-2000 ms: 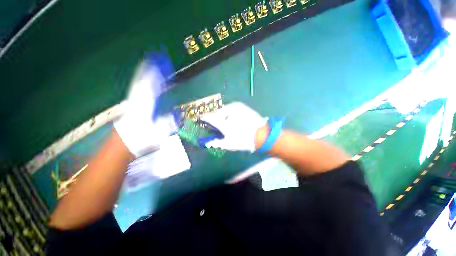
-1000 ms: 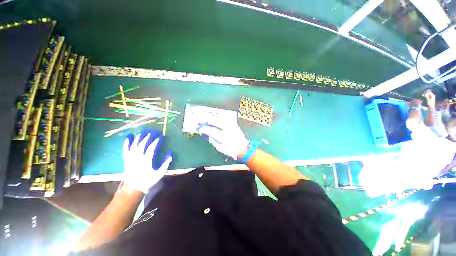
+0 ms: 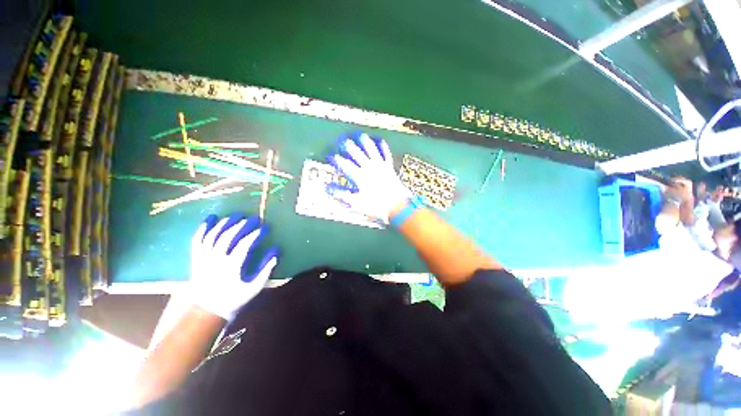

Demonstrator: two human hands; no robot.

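My right hand (image 3: 370,180), in a white glove with blue fingers and a light blue wrist band, lies spread over the top right part of the silver-white grooved plate (image 3: 313,202). Whether something is under its palm is hidden. A yellow-edged PCB panel (image 3: 428,182) lies on the bench just right of the plate, beside my right hand. My left hand (image 3: 227,264), gloved the same way, rests with fingers apart and empty near the bench's front edge, below the loose break-off strips (image 3: 215,169).
Panel stacks (image 3: 57,171) stand at the left end. A row of single boards (image 3: 528,130) lies along the belt (image 3: 325,53) beyond the bench. Thin sticks (image 3: 492,171) lie right of the panel. A blue bin (image 3: 611,215) stands at the far right near another person.
My right hand has moved up on the plate from its lower middle, with its fingers now spread. My left hand stays by the front edge. The view has shifted slightly.
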